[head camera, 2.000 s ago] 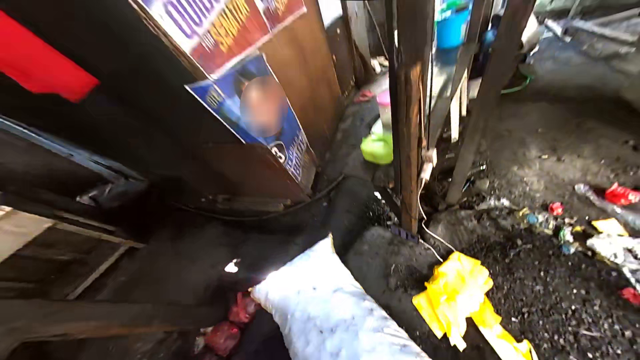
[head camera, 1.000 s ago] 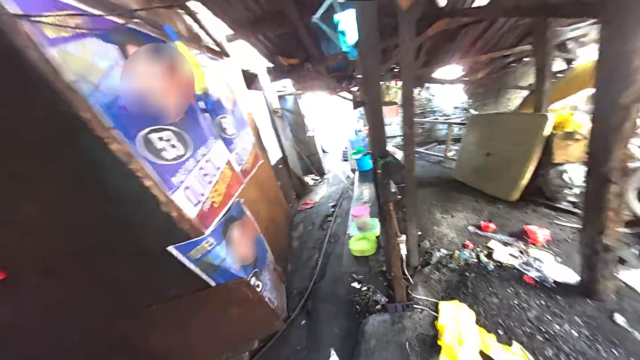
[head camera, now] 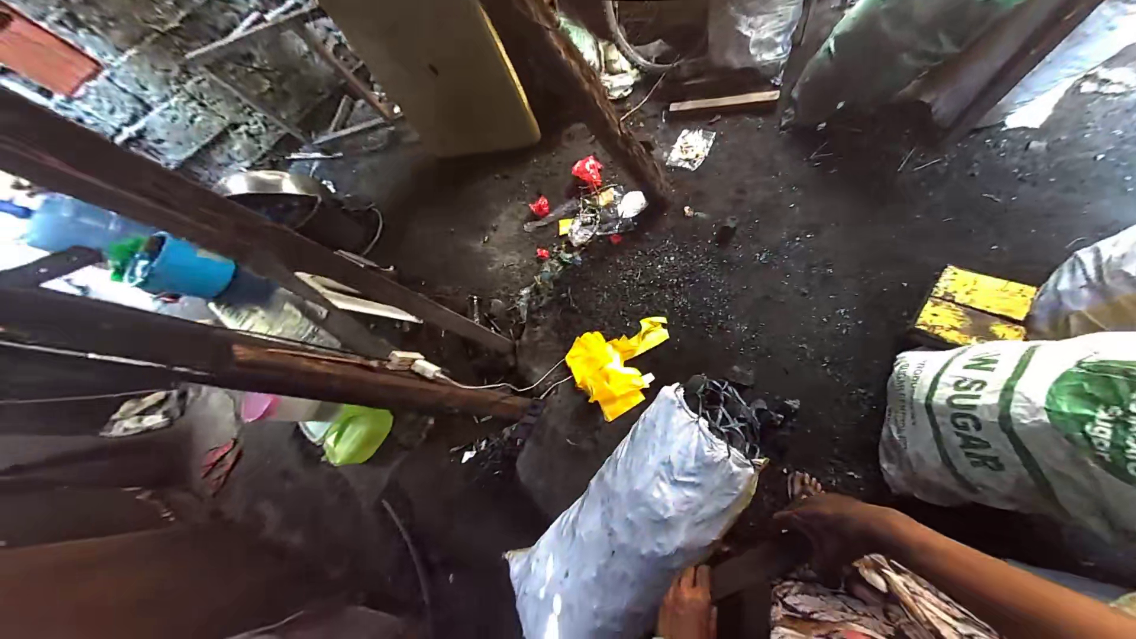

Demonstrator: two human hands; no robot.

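A full white woven sack lies tilted across the lower middle, dark mesh lacing across its upper end. The fingers of my left hand touch the sack's lower right side; how firmly they grip is not clear. My right hand, in shadow, is just right of the sack near its laced end, its forearm coming from the right edge. Whether it holds anything is hidden. A yellow cloth or plastic piece lies on the ground beyond the sack. Toes of a bare foot show by my right hand.
At right stand a printed sugar sack and a yellow-painted wooden block. Wooden posts with a white cord cross the left. Behind them are a blue bucket and a green plastic item. Litter lies on dark ground.
The view has swung right and down from the posters to the ground. Both my hands now show by the white sack; neither was visible in the earlier frames.
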